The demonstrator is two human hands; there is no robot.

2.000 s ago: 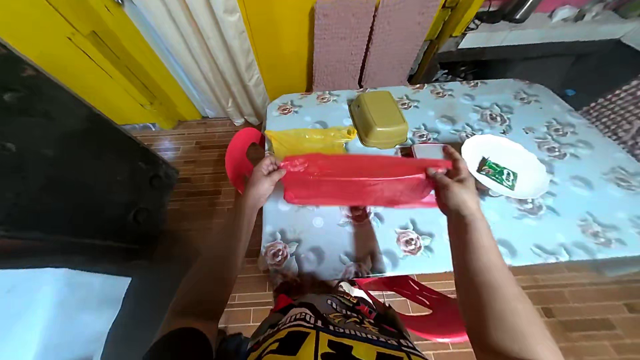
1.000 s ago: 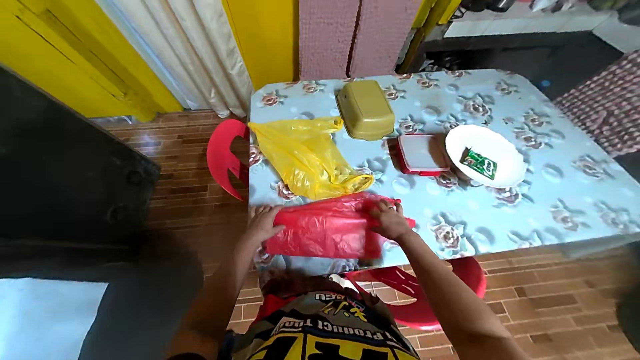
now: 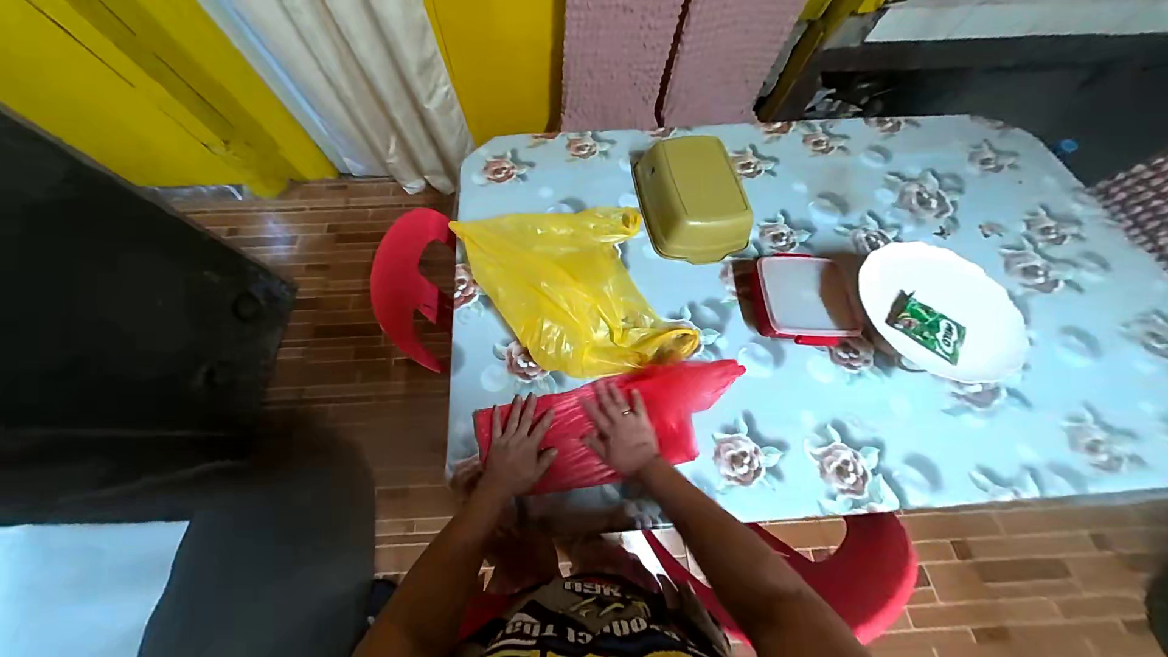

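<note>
A red plastic bag (image 3: pixel 671 401) lies folded into a band at the table's near left edge. My left hand (image 3: pixel 517 447) rests flat on its left part, fingers spread. On its middle lies my right hand (image 3: pixel 622 431), palm down, fingers apart, a ring on one finger. Neither hand grips the bag. Just beyond it, a yellow plastic bag (image 3: pixel 575 287) is spread out, its near end touching or very close to the red one.
An olive plastic container (image 3: pixel 698 196) stands at the back. Right of it are a red box with a white lid (image 3: pixel 808 297) and a white plate (image 3: pixel 990 324) bearing a green packet (image 3: pixel 926 327). Red chairs (image 3: pixel 401 283) stand at the left and near sides of the flowered table (image 3: pixel 912 465).
Two seconds ago both hands held the red bag stretched out above the table. It was laid down, and now the hands lie flat on it, the right one nearer the left.
</note>
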